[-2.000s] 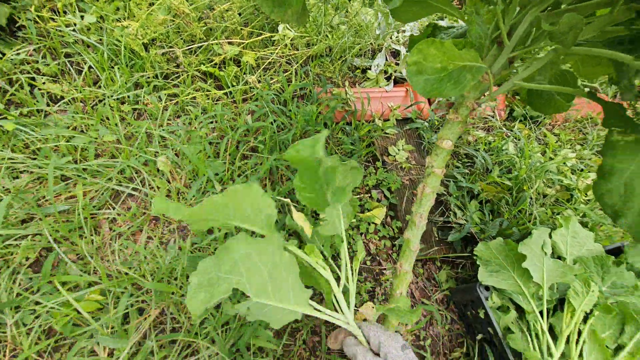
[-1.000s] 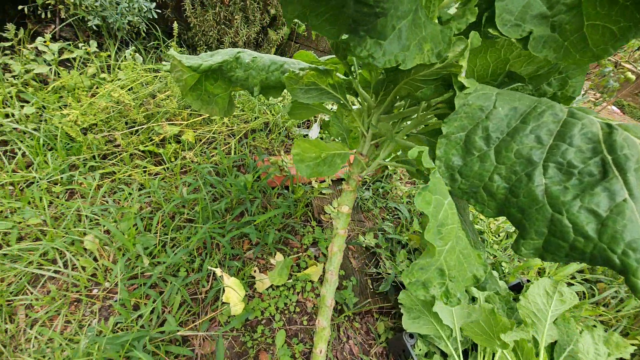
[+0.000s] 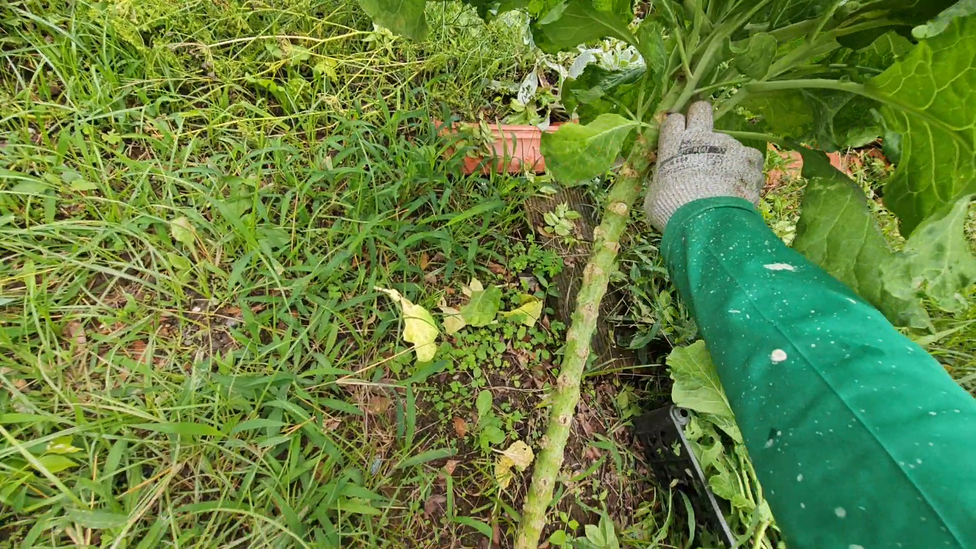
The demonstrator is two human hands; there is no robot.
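Observation:
My right hand (image 3: 701, 164), in a grey knit glove below a green sleeve, reaches up to the crown of a tall leafy plant. It lies against the top of the thick, scarred green stem (image 3: 583, 328), among the leaf stalks (image 3: 709, 61). Leaves hide part of the fingers, so whether they grip a stalk cannot be told. Large green leaves (image 3: 930, 130) spread to the right of the hand. My left hand is out of view.
A black plastic crate (image 3: 679, 457) with cut leaves (image 3: 724, 457) stands at the lower right, partly behind the sleeve. An orange-red planter (image 3: 511, 149) lies beyond the stem. Weathered wood (image 3: 568, 236) runs beside the stem; grass (image 3: 191, 305) covers the left.
A gloved hand with cut leaves at the bottom edge two seconds ago is gone from there. My right arm has come into view, reaching to the plant's crown. The view has shifted.

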